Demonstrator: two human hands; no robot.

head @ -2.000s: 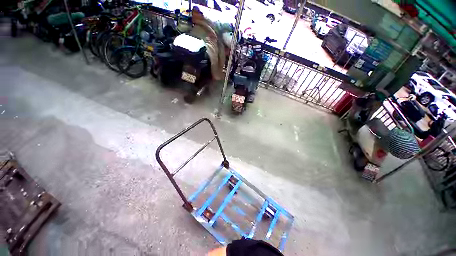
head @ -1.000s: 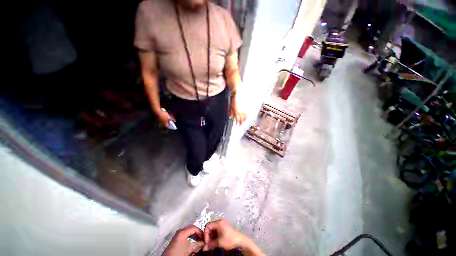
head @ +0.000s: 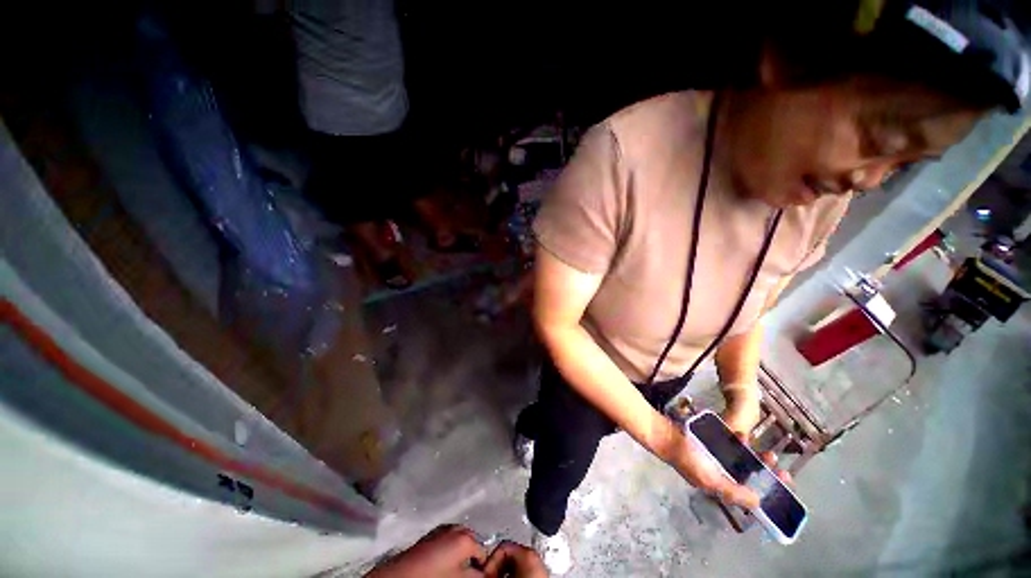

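Observation:
My left hand (head: 435, 555) and my right hand (head: 514, 560) are at the bottom edge of the view, cut off by it. They are dark and blurred, with curled fingers close together or touching. I cannot tell whether anything small is between the fingertips. A person (head: 667, 226) in a light top stands right in front of me, holding a pale-edged phone (head: 746, 476) in both hands.
A dark doorway with blue-grey material (head: 243, 209) is at left, beside a pale wall (head: 147, 474) with a red-orange stripe. Behind the person are a slatted trolley (head: 791, 418) with a loop handle, a red box (head: 839, 336) and a dark parked vehicle (head: 978, 291).
The view has turned from the alley towards the doorway. The person is much nearer and now holds the phone in both hands. My hands sit lower and are less visible.

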